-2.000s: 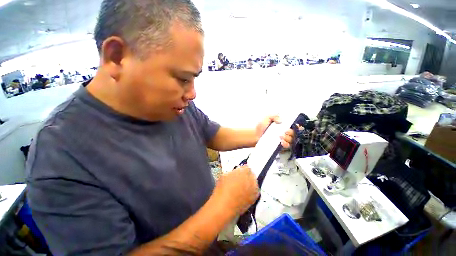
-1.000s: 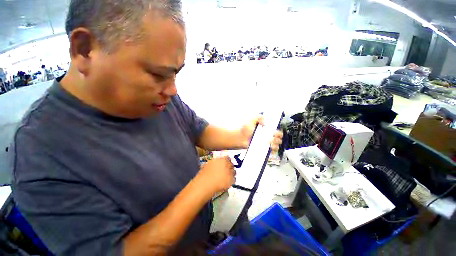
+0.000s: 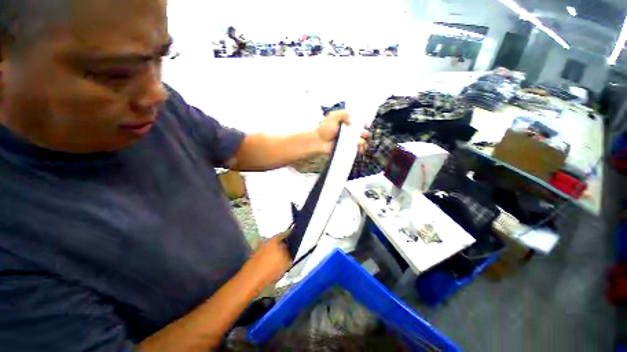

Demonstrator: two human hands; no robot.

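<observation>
Neither of my hands is in view. Another person stands close in front at the left and holds a long stiff white strip (image 3: 328, 196) with a dark placket strip (image 3: 311, 210) along its left side. One of that person's hands (image 3: 333, 129) grips the upper end, with fingertips showing beyond the right edge. The other hand (image 3: 273, 253) is at the lower end. The strips slant from upper right to lower left. A blue crate (image 3: 338, 265) is below them, cut off by the bottom edge, with blurred dark material inside.
A white machine head (image 3: 421, 165) stands on a small pale table (image 3: 440, 249) at centre right. Dark plaid garments (image 3: 426, 113) are heaped behind it. A cardboard box (image 3: 529, 152) and a red basket (image 3: 568, 184) are on a long table farther right. Grey floor is lower right.
The view has turned right, so the person and table sit farther left. The strips are turned, with the dark one now mostly left of the white one. More of the blue crate shows.
</observation>
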